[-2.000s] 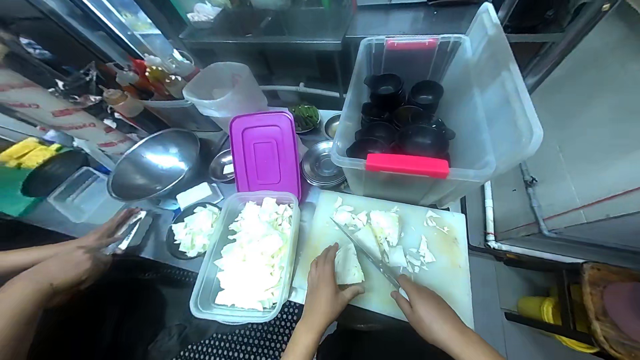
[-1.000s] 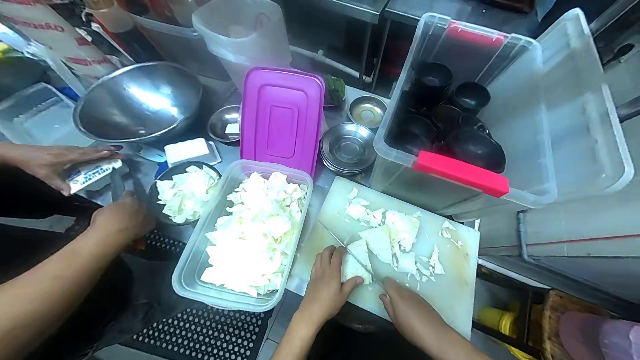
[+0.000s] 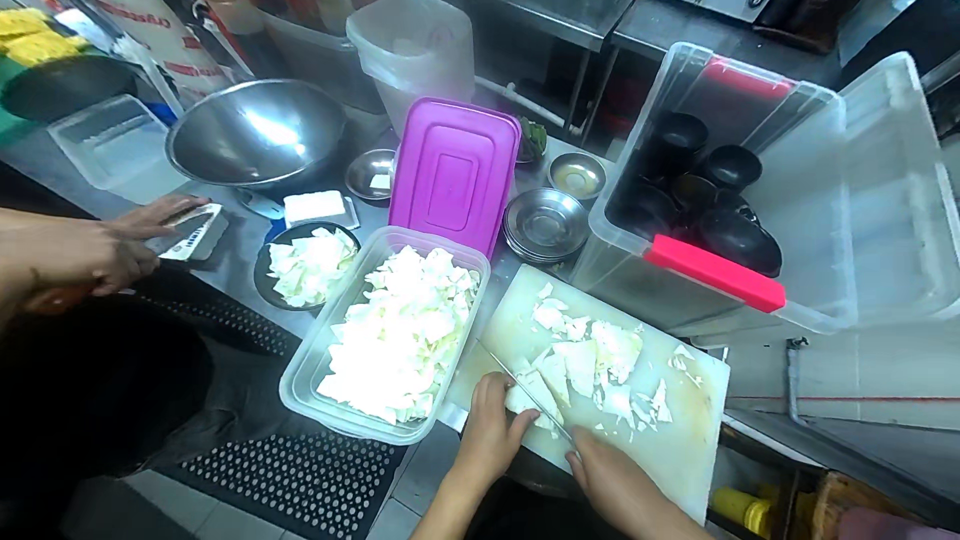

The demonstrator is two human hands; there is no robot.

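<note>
My right hand [image 3: 607, 469] is closed round the handle of a kitchen knife [image 3: 525, 388], whose blade lies across a piece of cabbage [image 3: 536, 401]. With its fingers on that same piece, my left hand [image 3: 495, 424] is at the near left part of the white cutting board [image 3: 682, 450]. More cut cabbage [image 3: 592, 360] and small scraps lie on the board beyond the knife. Directly left of the board, a clear plastic container [image 3: 322, 375] is full of chopped cabbage [image 3: 405, 330]. The knife's handle is mostly hidden in my right hand.
A purple lid [image 3: 454, 176] stands behind the container, beside stacked metal bowls [image 3: 546, 225]. A clear bin [image 3: 622, 217] with dark bowls stands behind the board. At left are a large metal bowl [image 3: 255, 131], a pan of cabbage [image 3: 311, 270] and another person's hands [image 3: 135, 247] with a white package [image 3: 199, 232].
The view has shifted. The other person's hands have moved on the white package. My hands remain at the cabbage on the board, the knife still in my right hand.
</note>
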